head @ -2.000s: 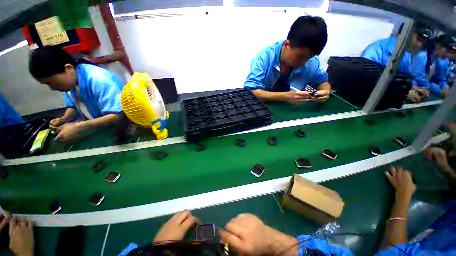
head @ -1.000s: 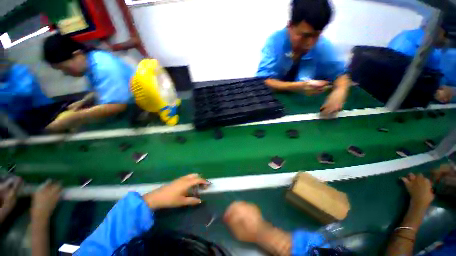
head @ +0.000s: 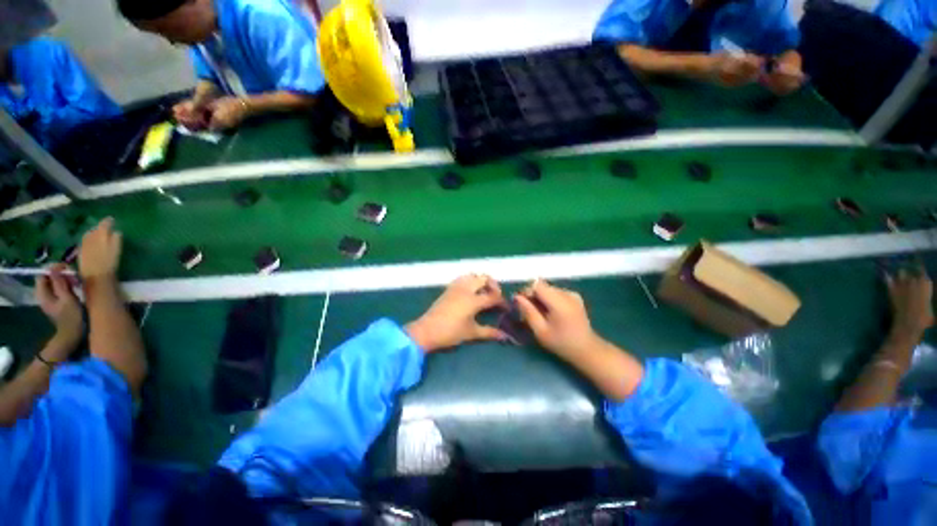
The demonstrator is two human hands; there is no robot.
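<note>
My left hand (head: 459, 313) is above the dark green bench top, its thumb and fingers around the left side of a small dark watch body (head: 511, 323). My right hand (head: 555, 316) is at the watch body's right side, fingers curled in close to it. The fingers and blur hide most of the watch body. Whether my right hand holds a fine tool cannot be made out.
Beyond the white rail (head: 411, 277), the green belt (head: 534, 221) carries several watch bodies. An open cardboard box (head: 735, 290) and clear bag (head: 748, 368) are at right, a black flat rectangle (head: 245, 354) at left. Neighbours' arms are on both sides.
My left hand has come back from the white rail to my right hand, which has moved up beside it. The view has tilted down, showing more bench and both sleeves.
</note>
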